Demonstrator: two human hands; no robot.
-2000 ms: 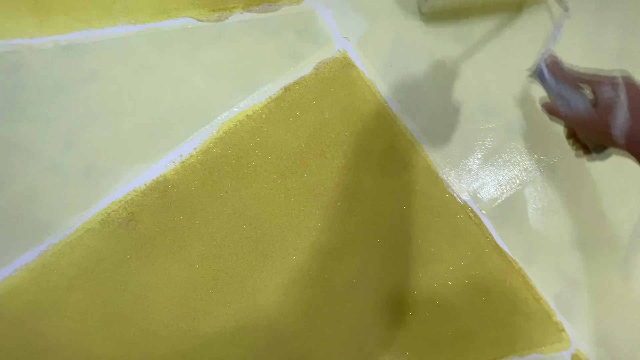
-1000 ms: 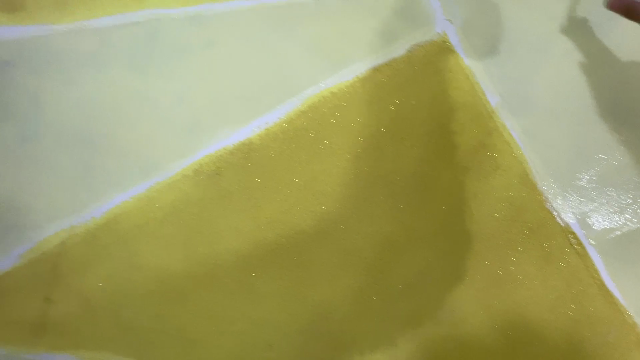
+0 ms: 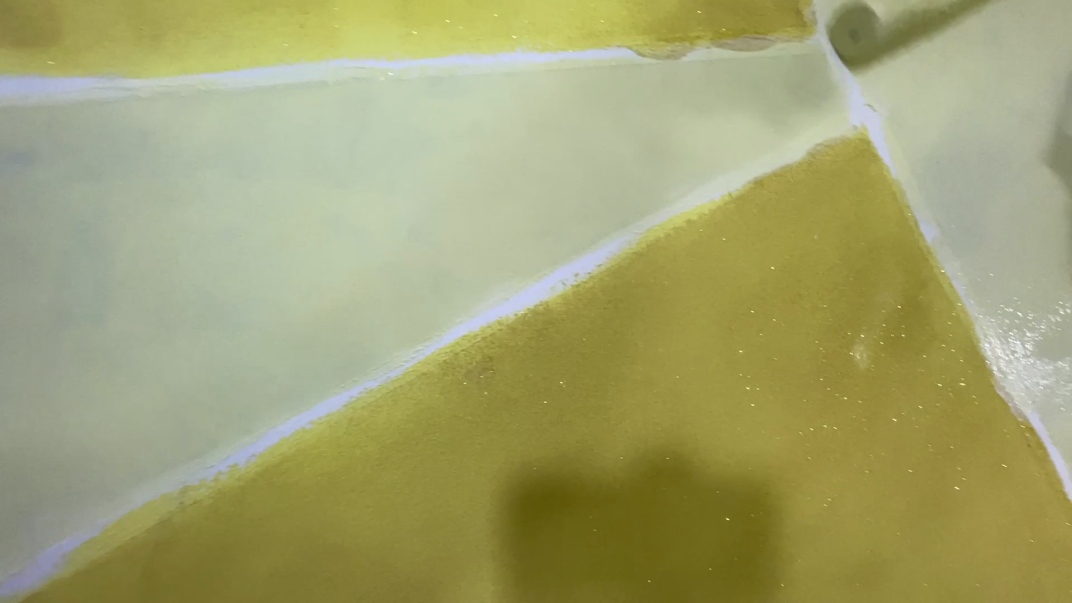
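Note:
Neither my left hand nor my right hand is in view. At the top right, the round end of what looks like a paint roller (image 3: 853, 33) lies over the junction of the painted areas, with a dark band running up and right from it. Whatever holds it is outside the frame. A large mustard-yellow painted area (image 3: 670, 360) fills the lower right, bordered by thin white lines (image 3: 519, 301). Above it spreads a pale grey-green area (image 3: 293, 226).
Another yellow area (image 3: 377, 29) runs along the top. At the right, a pale section (image 3: 963, 167) has a shiny, wet-looking patch (image 3: 1026, 343). A dark, blurred shadow (image 3: 645, 528) falls on the lower yellow area.
The hand gripping the roller handle at the right two seconds ago, and barely showing at the top right corner one second ago, has left the view. The view has shifted between frames.

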